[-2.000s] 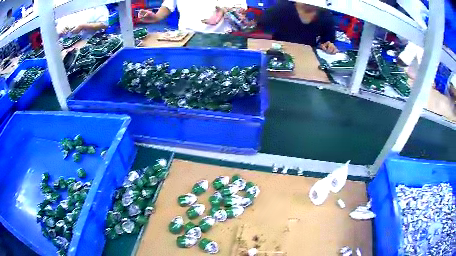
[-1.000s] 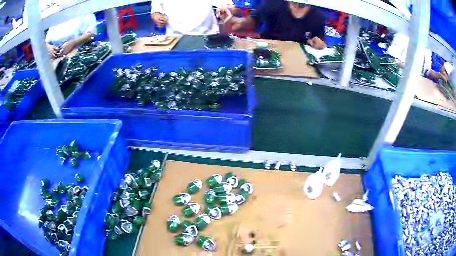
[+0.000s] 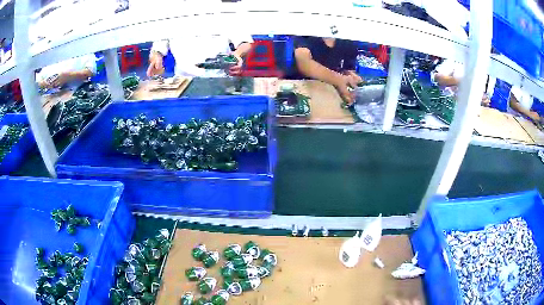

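Observation:
Green parts with silvery faces (image 3: 237, 262) lie in a loose group on the left half of the tan work board (image 3: 316, 262). More lie in a pile (image 3: 140, 262) between the board and the left blue tote. The right blue tote (image 3: 432, 238) holds many small silver-white pieces (image 3: 492, 262). A blurred, skin-toned patch at the bottom edge, near the board's right corner, looks like part of my right hand (image 3: 403, 299). It is mostly cut off, and I cannot tell whether it holds anything. My left hand is not in view.
Two white pointed bottles (image 3: 350, 250) and a small white clump (image 3: 408, 270) are at the board's right. The left tote (image 3: 53, 184) holds scattered green parts. The back tote (image 3: 179, 193) is heaped with them. White frame posts (image 3: 450, 137) stand beyond. People sit opposite.
The view has tilted up, so the bench things sit lower and slightly left in the picture. The near edge of the board has left the view. The blurred patch has appeared at the bottom right.

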